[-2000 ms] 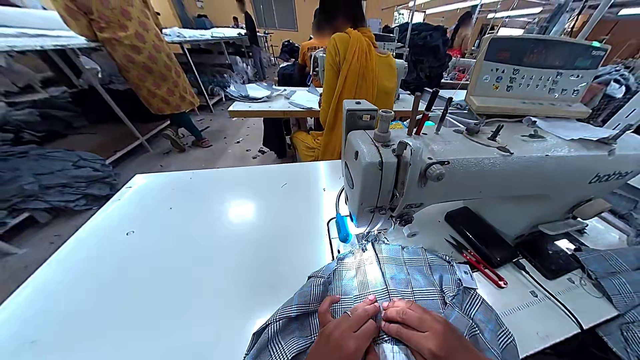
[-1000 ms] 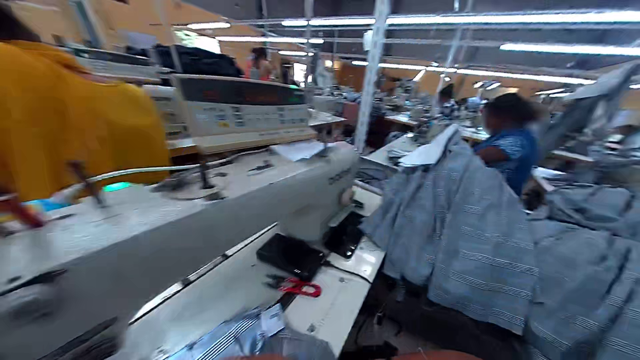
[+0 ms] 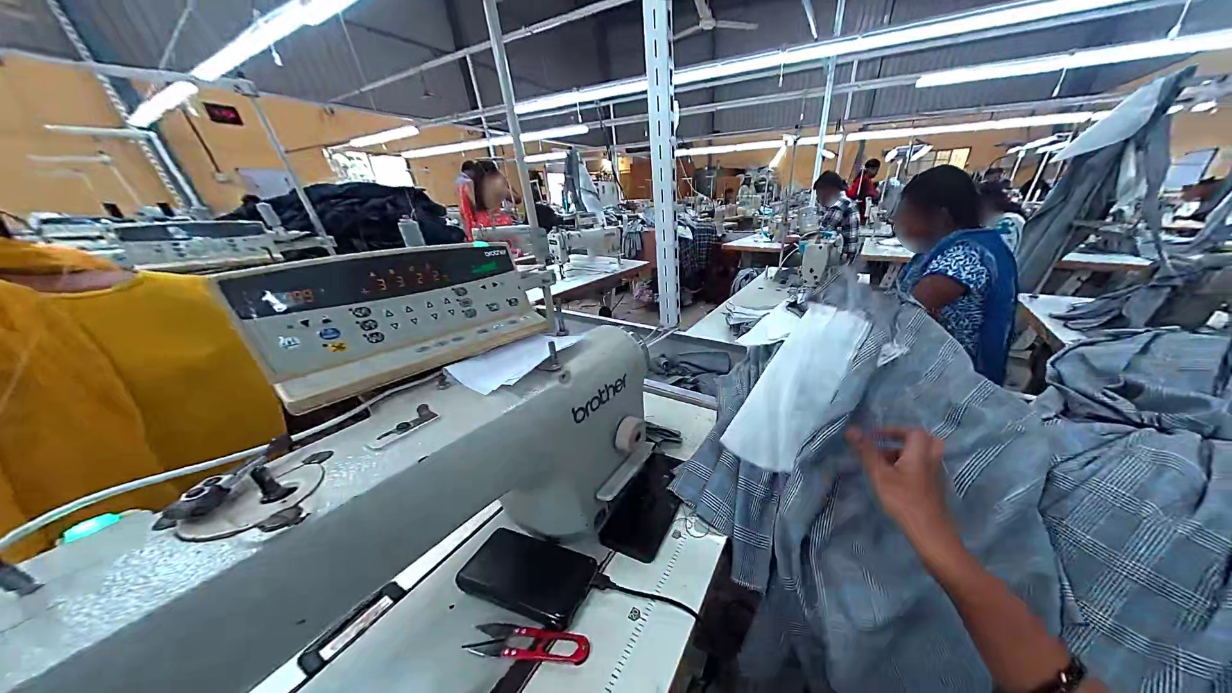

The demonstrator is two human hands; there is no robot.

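My right hand [image 3: 905,472] reaches up from the lower right, against grey checked cloth [image 3: 972,423] that hangs beside the sewing table. Its thumb and fingers are curled near a fold; blur hides whether they pinch it. White cloth or paper [image 3: 799,385] lies on the grey cloth, left of the hand. My left hand is outside the view. A Brother sewing machine [image 3: 385,500] fills the left and middle. Red-handled thread snips [image 3: 529,645] lie on the table in front of it.
A black box-like device [image 3: 527,576] with a cable and a black phone-like thing [image 3: 640,505] lie on the sewing table [image 3: 664,577]. A control panel [image 3: 385,308] stands behind the machine. More checked cloth [image 3: 1145,481] is heaped at right. A person in blue [image 3: 972,279] sits beyond it.
The view has swung far to the right, from the cloth at the needle to the hanging cloth. Both hands were on the cloth at the needle; now my right hand is raised at the hanging cloth.
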